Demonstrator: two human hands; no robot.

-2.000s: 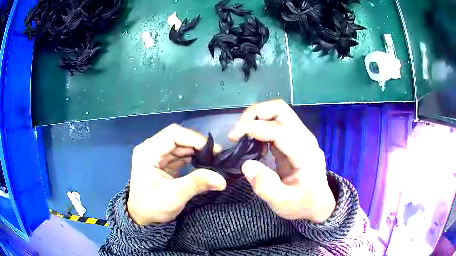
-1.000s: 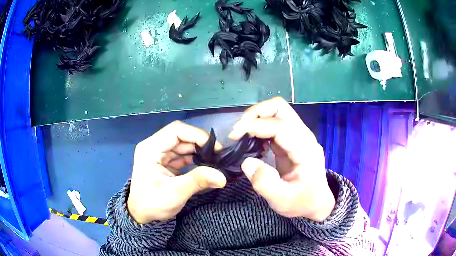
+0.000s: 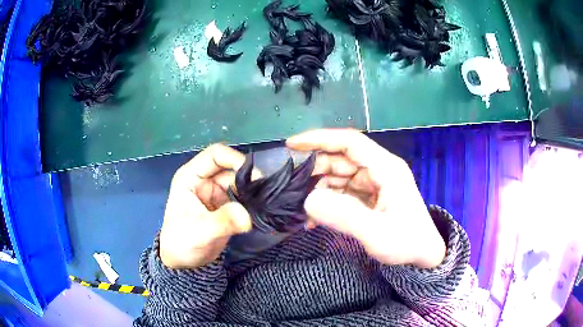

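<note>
A joined hair part, a black spiky cluster with its points up, is held above the lap in front of the bench edge. My left hand pinches its left side between thumb and fingers. My right hand holds its right side, thumb in front, index finger stretched above. Where the right fingertips touch behind the part is hidden. A small group of black hair parts lies at the middle of the green bench. A single curved hair piece lies just left of it.
Large heaps of black hair parts lie at the upper left and upper right of the green bench. A white glue bottle lies at right beside a pale strip. A blue frame stands at far left. Yellow-black tape is at lower left.
The cluster has turned in my hands and shows a broader spiky face. My right index finger has stretched out. The bench view has tilted and shifted slightly.
</note>
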